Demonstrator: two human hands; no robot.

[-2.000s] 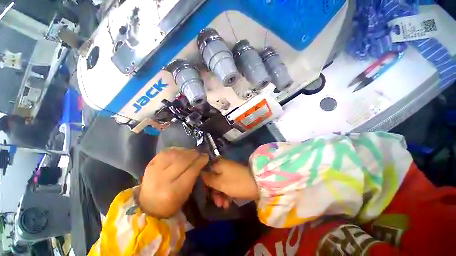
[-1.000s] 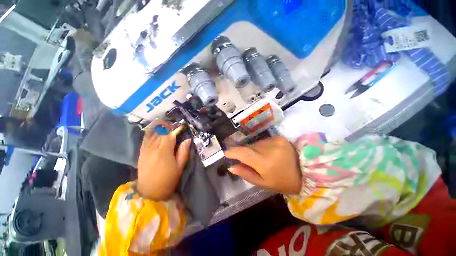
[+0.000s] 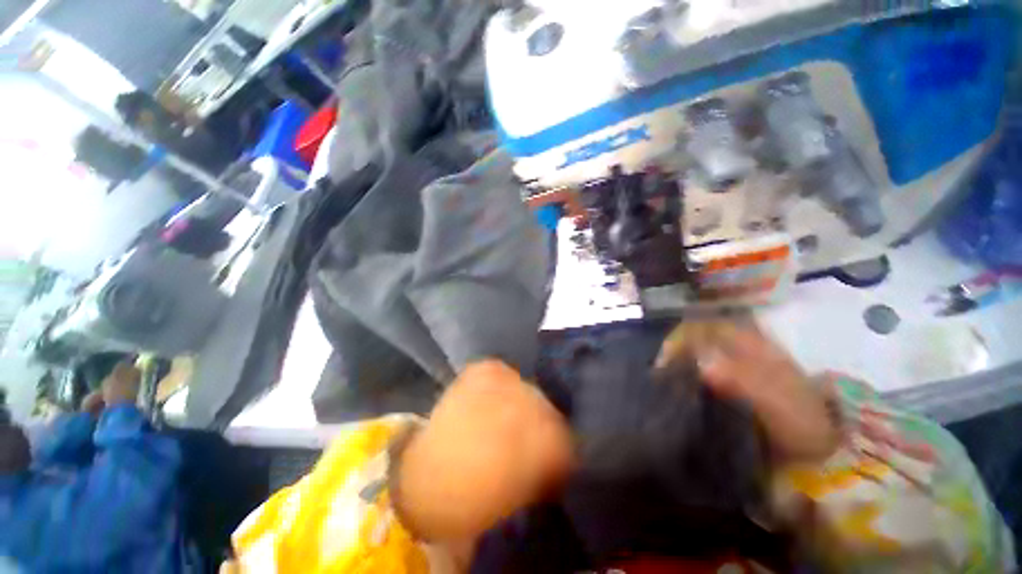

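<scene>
A dark grey garment piece lies bunched left of the presser foot area. My left hand, blurred, is closed at the cloth's lower edge; its fingertips are hidden. A darker cloth hangs between my hands at the table's front. My right hand, also blurred, is at this cloth's upper right edge, below the orange-marked cover; its grip is unclear. The white and blue overlock machine stands behind, and a white plate shows bare beside the foot.
Stacked grey pieces hang over the table's left part. Red and dark snips lie at the far right, near blue cloth. A person in blue is at the lower left. A blue crate is behind.
The view has swung left, so the machine sits further right. Both hands have come away from the foot toward the front edge. Darker cloth now shows between them, and more bunched grey cloth at left.
</scene>
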